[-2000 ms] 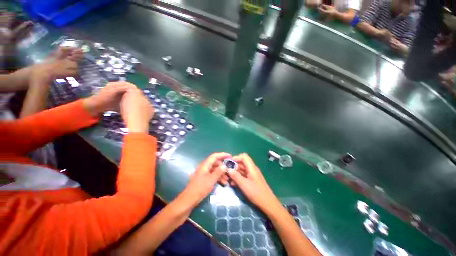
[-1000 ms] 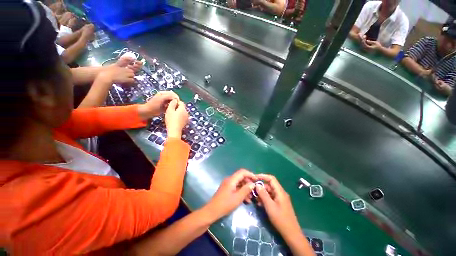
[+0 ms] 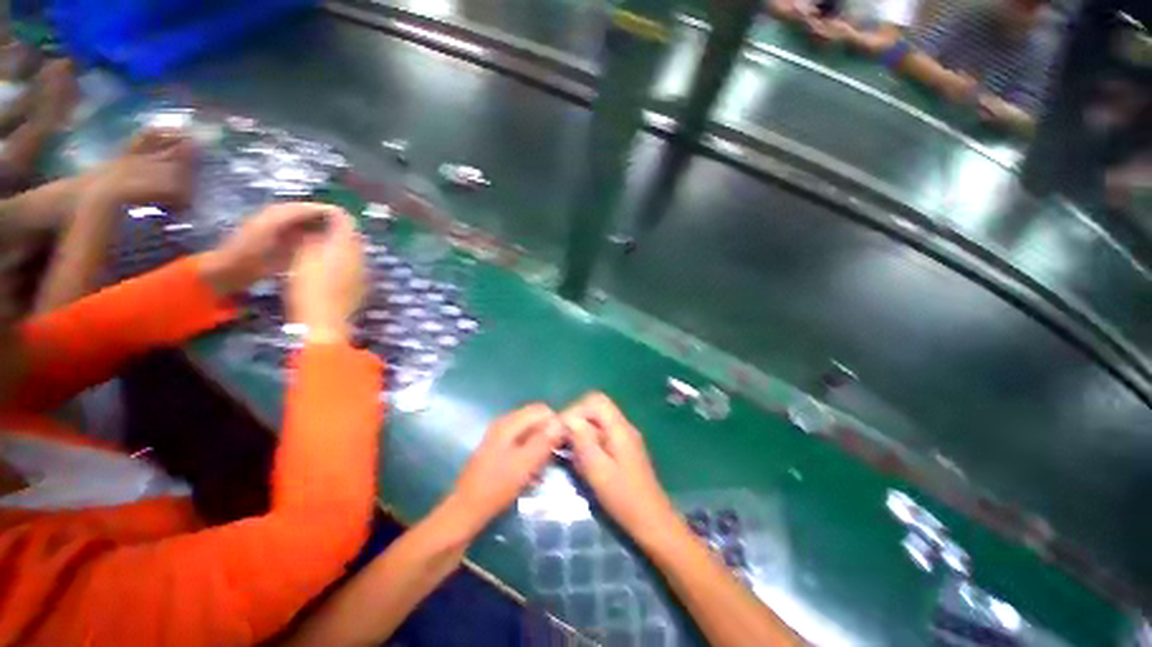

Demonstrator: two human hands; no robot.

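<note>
My left hand (image 3: pixel 508 455) and my right hand (image 3: pixel 609 458) meet at the fingertips over the green bench, at the lower middle of the blurred view. A small dark unit (image 3: pixel 562 450) shows between the fingertips, mostly hidden by them. A clear blister tray (image 3: pixel 594 575) with a grid of pockets lies just below my hands and partly under my right forearm. Several dark units (image 3: pixel 718 526) sit in the tray area to the right of that forearm.
A neighbour's orange sleeves and hands (image 3: pixel 322 272) work at left above a tray of units (image 3: pixel 423 316). Clear frames (image 3: pixel 809 413) and silver pieces (image 3: pixel 926 533) lie along the bench edge. A green post (image 3: pixel 600 177) stands before the dark belt (image 3: pixel 809 278). A blue bin (image 3: pixel 177 32) is at far left.
The view has swung, so the scene sits further left and higher than one second ago. The pale ring seen between my fingertips is now hidden. My hands stay together.
</note>
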